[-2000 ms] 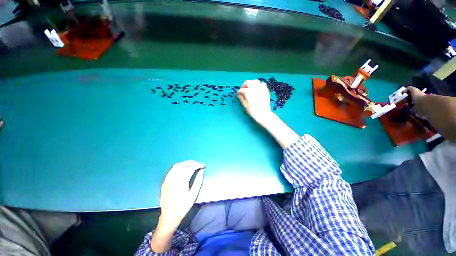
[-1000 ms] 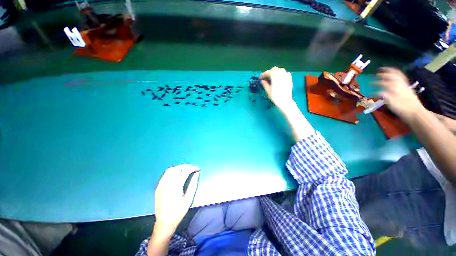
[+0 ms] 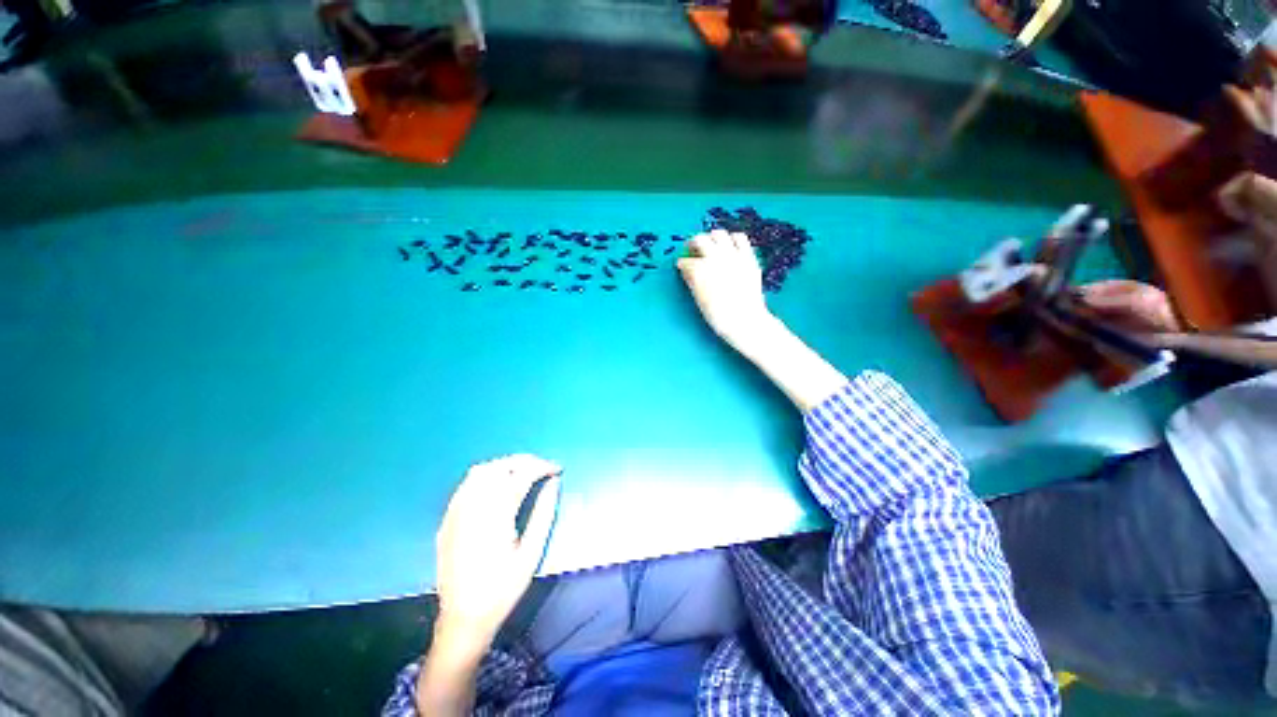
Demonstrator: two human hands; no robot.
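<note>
Small black parts (image 3: pixel 539 261) lie loosely scattered in rows on the teal table, with a dense pile of the same black parts (image 3: pixel 782 247) at their right end. My right hand (image 3: pixel 726 287) is at the left edge of the pile, back up, with its fingers curled down at the table. Its fingertips are hidden, so I cannot tell whether it holds a part. My left hand (image 3: pixel 490 539) rests at the table's near edge, thumb apart from the fingers, with nothing visible in it.
At right, a neighbour's hand (image 3: pixel 1127 304) is at a fixture with black arms on an orange-red base (image 3: pixel 980 350). Another orange-red base (image 3: pixel 1155 196) stands beyond it. Fixtures with orange bases (image 3: pixel 420 119) (image 3: pixel 756 49) stand on the dark green strip (image 3: pixel 588 140).
My right hand has moved left from over the pile, uncovering it. My left hand has stayed put. Fixtures on the green strip have shifted right. At right, a fixture with black arms now stands nearer.
</note>
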